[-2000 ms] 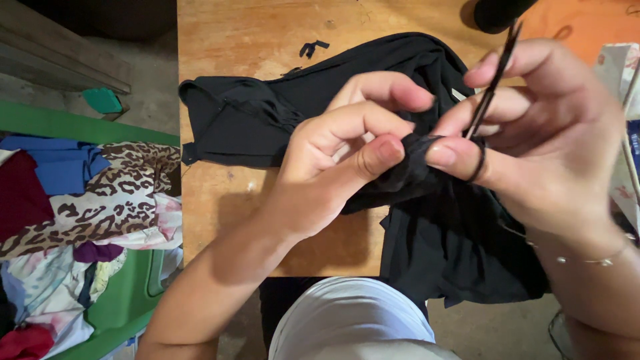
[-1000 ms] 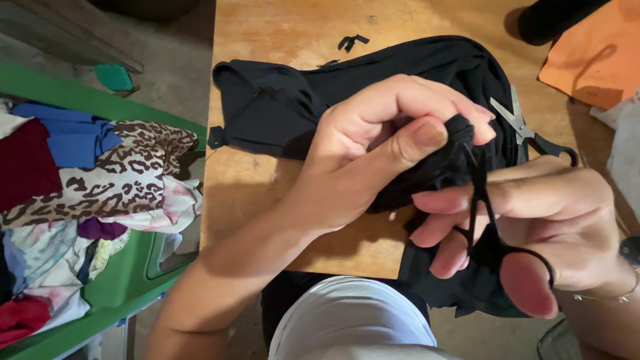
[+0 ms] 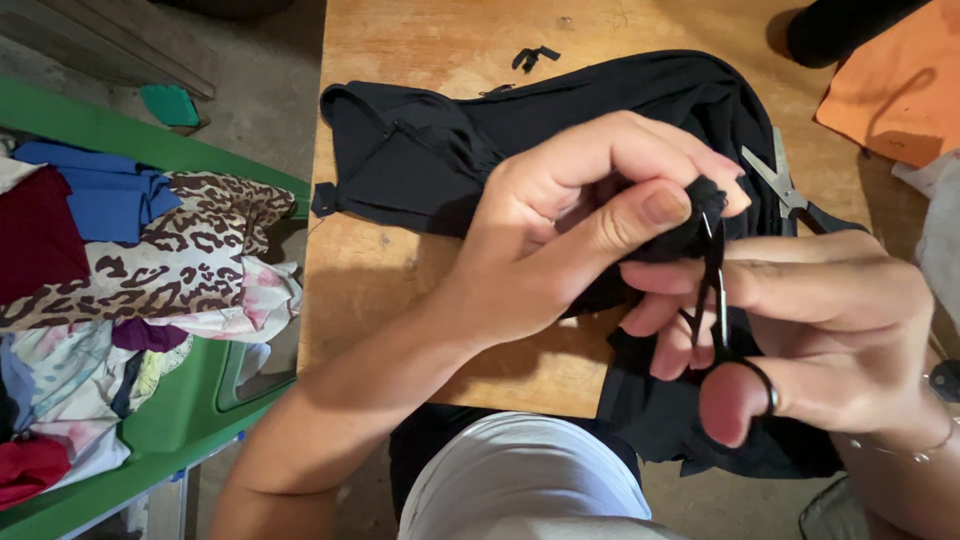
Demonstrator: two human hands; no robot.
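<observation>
A black fabric garment (image 3: 420, 150) lies across the wooden table and hangs over its near edge. My left hand (image 3: 592, 217) pinches a gathered bit of this cloth between thumb and fingers. In my right hand (image 3: 810, 322) are small dark scissors (image 3: 716, 292), thumb through one loop, their tips pointing up at the pinched cloth. Whether the tips touch the cloth or cut it is hard to tell. A second pair of scissors (image 3: 784, 187), with silver blades spread and dark handles, rests beyond my right hand, partly on the garment.
Small black scraps (image 3: 535, 57) lie on the wooden table (image 3: 450, 300) beyond the garment. Orange material (image 3: 892, 90) and a black cylindrical object (image 3: 844, 30) are at the far right. At the left, a green plastic container (image 3: 180, 397) holds mixed cloths, among them a leopard-print fabric (image 3: 150, 270).
Two seconds ago the dark scissors were held upright above the cloth by my right fingers; now my right hand is lower, with its thumb through a loop. The silver-bladed scissors have come into sight.
</observation>
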